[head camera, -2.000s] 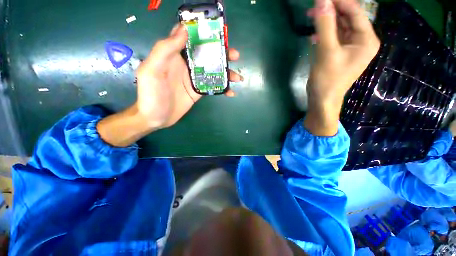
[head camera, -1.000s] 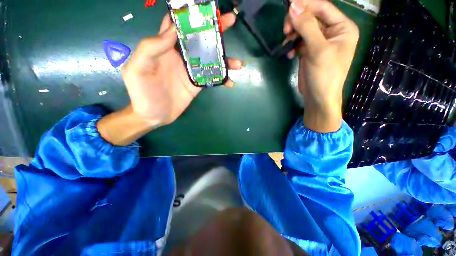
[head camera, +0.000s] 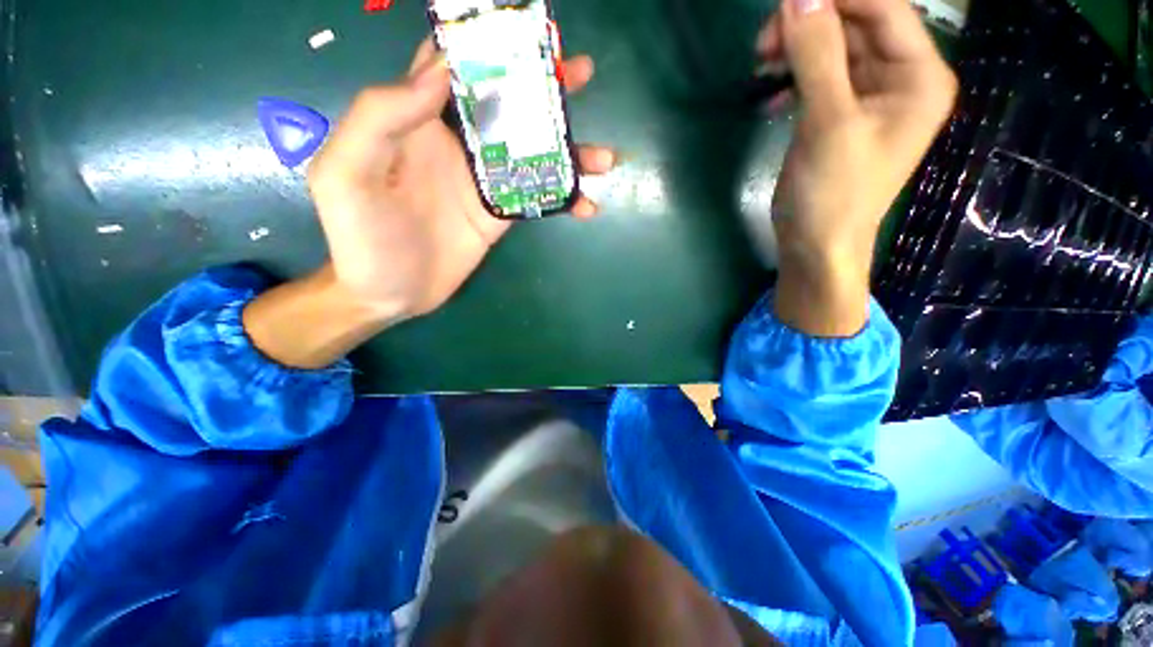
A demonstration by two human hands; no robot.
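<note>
An open phone unit (head camera: 511,120), with a green and silver circuit board, dark edges and a red piece on its right side, lies in my left hand (head camera: 402,209). Its top end is cut off by the upper picture edge. My right hand (head camera: 864,114) is raised at the upper right, apart from the phone, with thumb and fingers pinched. A dark, blurred thing, perhaps the rear housing (head camera: 733,57), shows at its fingertips against the dark green bench; its outline is hard to tell.
A blue-violet triangular pick (head camera: 293,132) and small white scraps (head camera: 321,39) lie on the green bench (head camera: 531,329). A red piece (head camera: 378,5) is at the top edge. A glossy black blister tray (head camera: 1012,240) is at right. Another person's blue sleeve (head camera: 1075,436) shows lower right.
Since two seconds ago, my left hand and the phone have moved slightly up and left. My right hand came toward the phone with a black frame, then moved back up and right.
</note>
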